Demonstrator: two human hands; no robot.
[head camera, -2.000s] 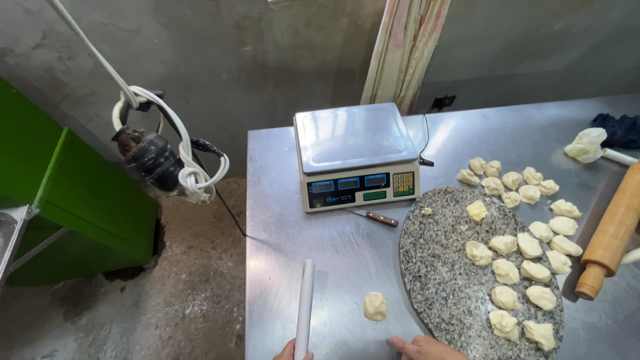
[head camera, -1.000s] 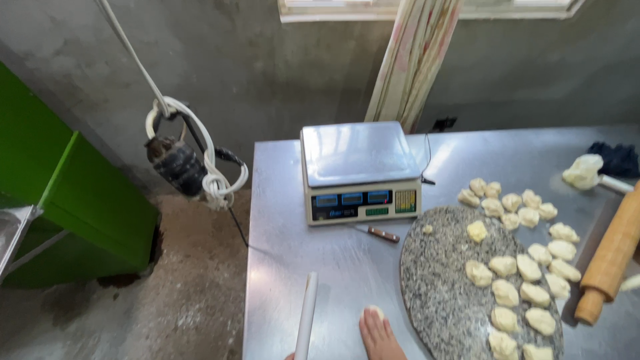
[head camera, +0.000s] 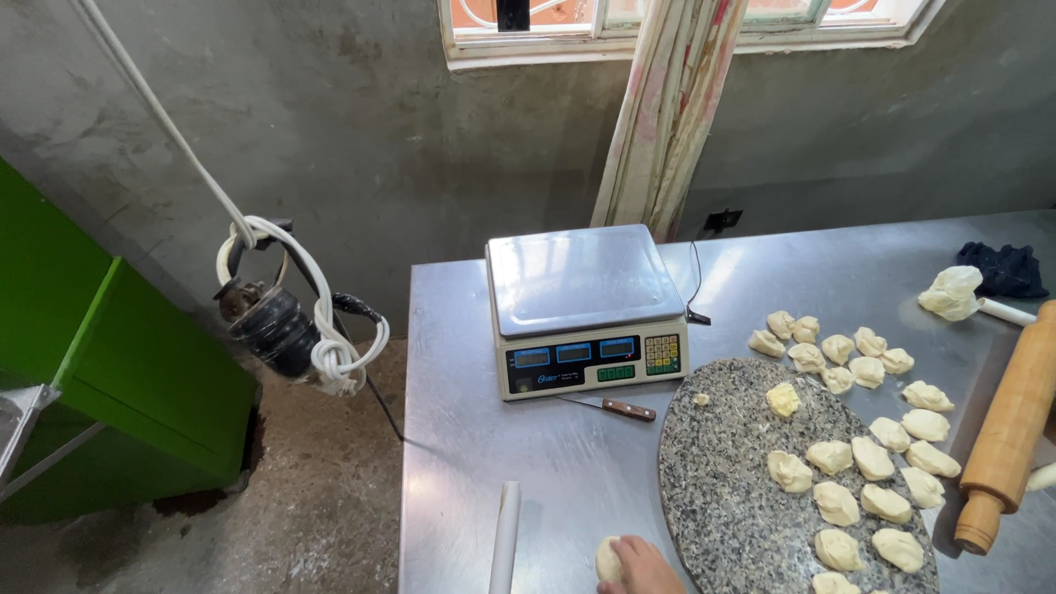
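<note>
My right hand (head camera: 642, 566) is at the bottom edge, its fingers curled against the right side of a dough piece (head camera: 609, 559) on the steel table. To the left of it lies a white tube (head camera: 506, 536), its lower end cut off by the frame. My left hand is out of view. Several dough pieces (head camera: 836, 503) rest on and beside the round granite slab (head camera: 734, 462), which also carries a yellowish lump (head camera: 783, 399) that looks like butter. Behind the hand, a knife with a wooden handle (head camera: 629, 410) lies in front of the digital scale (head camera: 590, 313).
A wooden rolling pin (head camera: 1011, 421) lies on the right of the steel table (head camera: 462, 445), near a plastic-looking bundle (head camera: 950, 293) and a dark cloth (head camera: 1002, 268). Tied cable with a black fitting (head camera: 276, 330) hangs at the left. A green cabinet (head camera: 157, 396) stands beyond it.
My right hand has come onto the dough piece, which lay untouched beside it two seconds ago. My left hand, earlier at the tube's lower end, has left the view. The view has tilted upward.
</note>
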